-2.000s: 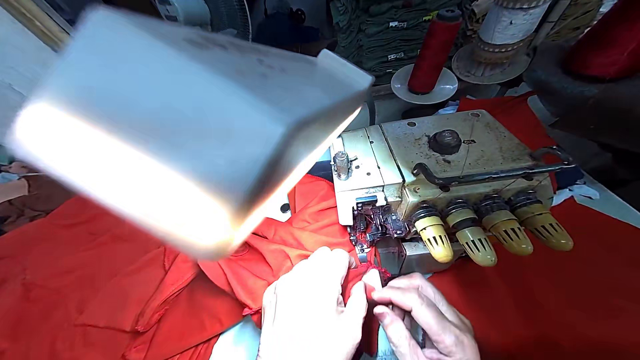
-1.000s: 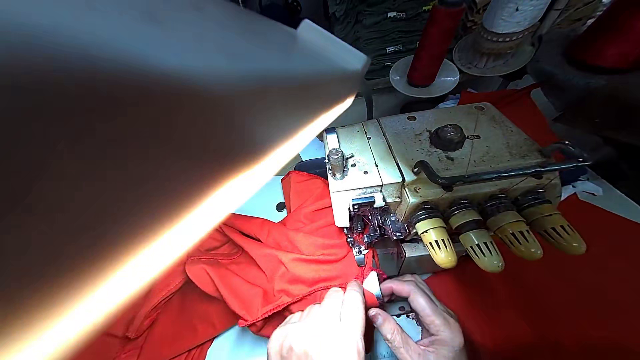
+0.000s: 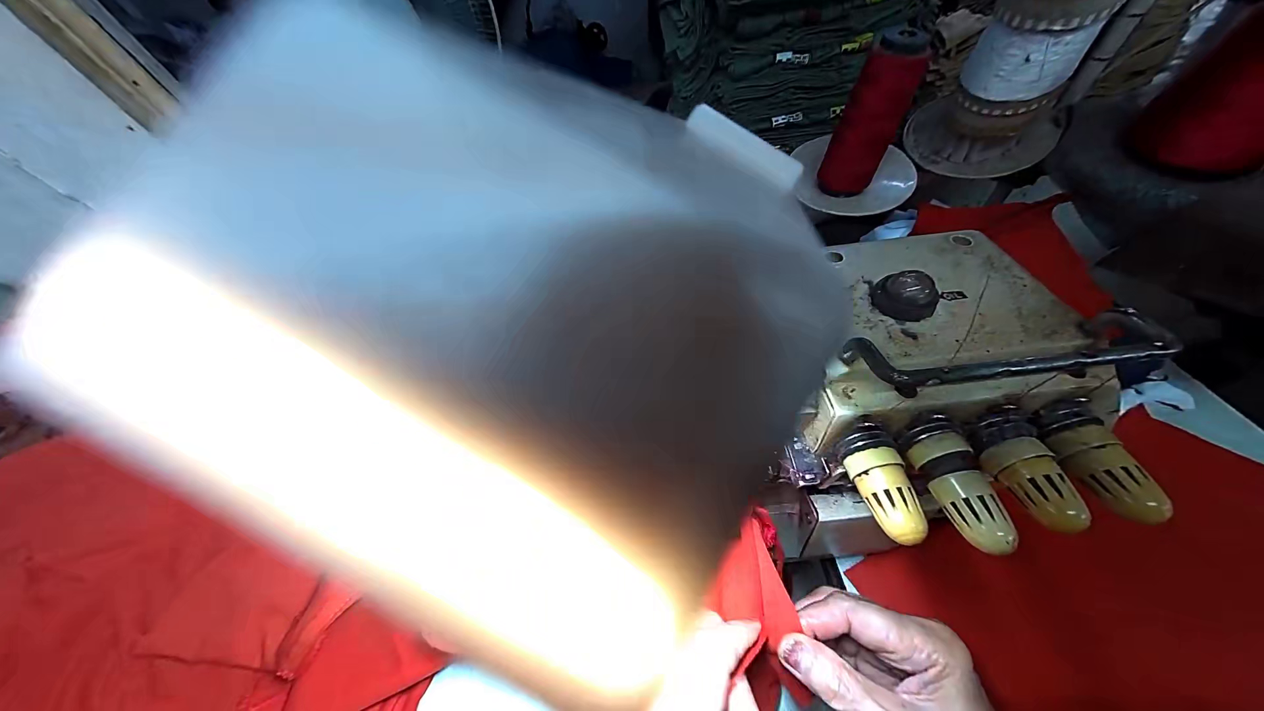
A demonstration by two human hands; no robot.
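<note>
An overlock sewing machine [image 3: 973,326] with a worn cream casing stands right of centre, several yellow tension knobs [image 3: 973,509] along its front. My right hand [image 3: 879,652] pinches the edge of red fabric [image 3: 755,583] between thumb and fingers, just below the machine's left end. Against the same fabric, on its left, is my left hand [image 3: 706,662]; the bright lamp hides most of it and its fingertips are hard to make out. The lamp shade also covers the needle and presser foot area. More red cloth [image 3: 148,592] lies in folds at the lower left.
A lamp shade [image 3: 474,296] fills the upper left and centre, close to the view. Behind the machine stand a red thread cone [image 3: 874,114] on a round holder and a white cone [image 3: 1027,59]. Red fabric [image 3: 1116,592] covers the right side; folded dark green garments [image 3: 760,59] are stacked at the back.
The view has shifted, and the lamp shade now hides the needle area seen before. The red fabric between my hands now stands up in a fold at the machine's front left.
</note>
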